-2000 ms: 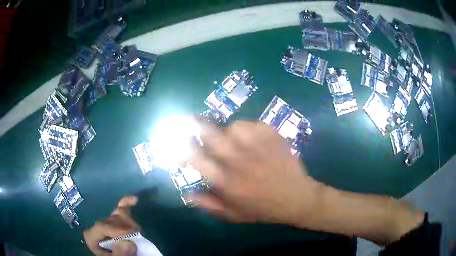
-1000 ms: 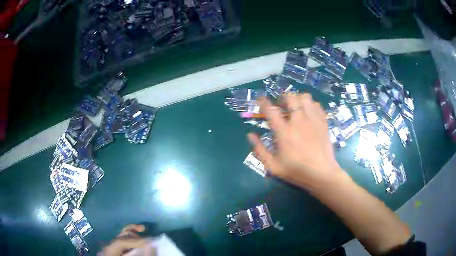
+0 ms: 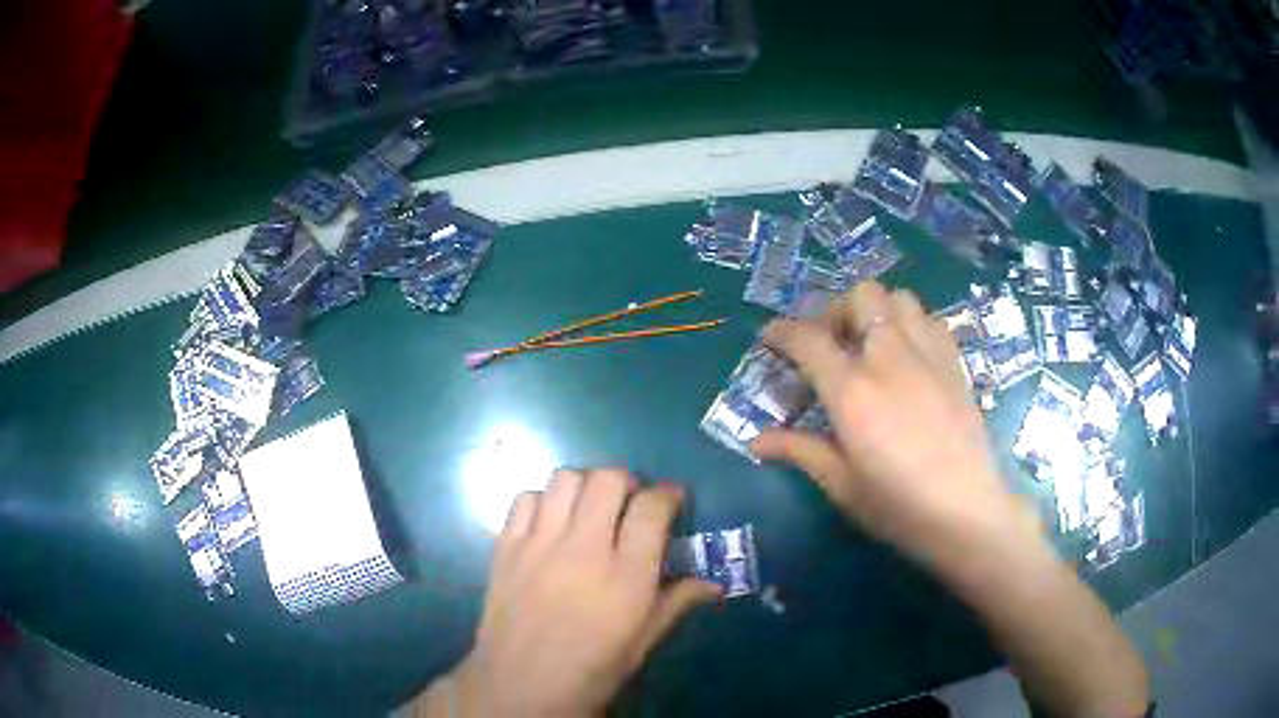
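My left hand (image 3: 582,582) is at the lower middle, thumb and fingers around the left end of a small circuit board (image 3: 727,558) on the green mat. My right hand (image 3: 898,400) is right of the middle, thumb and index finger on a blue-and-silver circuit board (image 3: 753,400); more boards lie by its fingertips. Orange tweezers (image 3: 603,334) with a pink joined end lie with legs spread in a narrow V. A white pad (image 3: 316,508) lies at the left, with a dotted lower edge.
A board pile (image 3: 225,386) curves along the left. Another spread of boards (image 3: 1066,334) covers the right. A white strip (image 3: 589,178) crosses the bench, with a clear tray of boards (image 3: 526,63) beyond it. Something red (image 3: 49,126) is at far left. Lamp glare lies near my left hand.
The tweezers have left my right hand and lie on the mat. The white pad has left my left hand and lies at the left. My left hand has moved right to the single board.
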